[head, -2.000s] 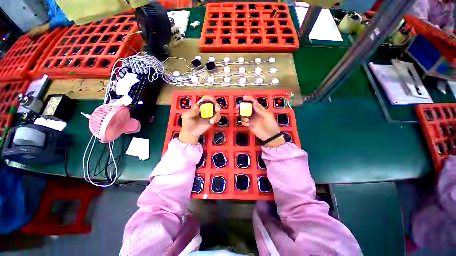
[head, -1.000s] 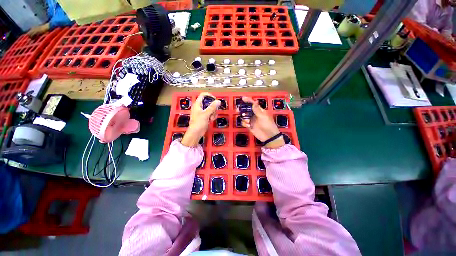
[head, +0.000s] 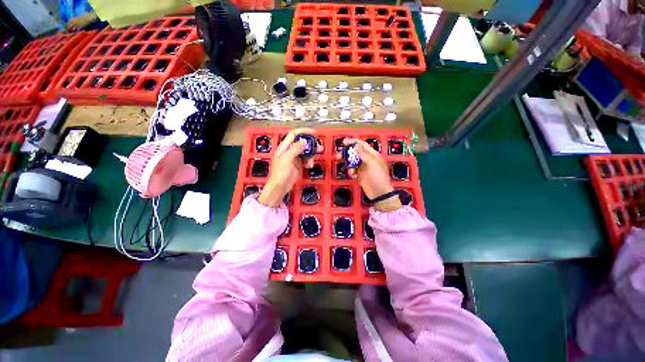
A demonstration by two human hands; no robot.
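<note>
My left hand [head: 284, 168] holds a small watch body [head: 306, 146] between its fingers above the back part of the red tray [head: 325, 244]. The watch face is dark with a bluish tint. My right hand [head: 372, 171] holds a second watch body [head: 351, 155] beside it, its display lit with a purple-white pattern. The tray lies nearest me, with dark watch bodies in its pockets. My hands and sleeves hide some of the pockets.
Behind the tray, white discs [head: 345, 100] and two dark watches lie on brown board [head: 404, 106]. A pink fan [head: 151, 170], white cables [head: 200, 86] and a tape dispenser [head: 42, 196] are left. A grey post [head: 520, 67] and papers [head: 559, 124] are right. Another red tray [head: 353, 69] sits behind.
The displays showed yellow and white, then looked dark; now the right one shows a purple-white pattern. My left hand has turned its watch slightly and moved a little right.
</note>
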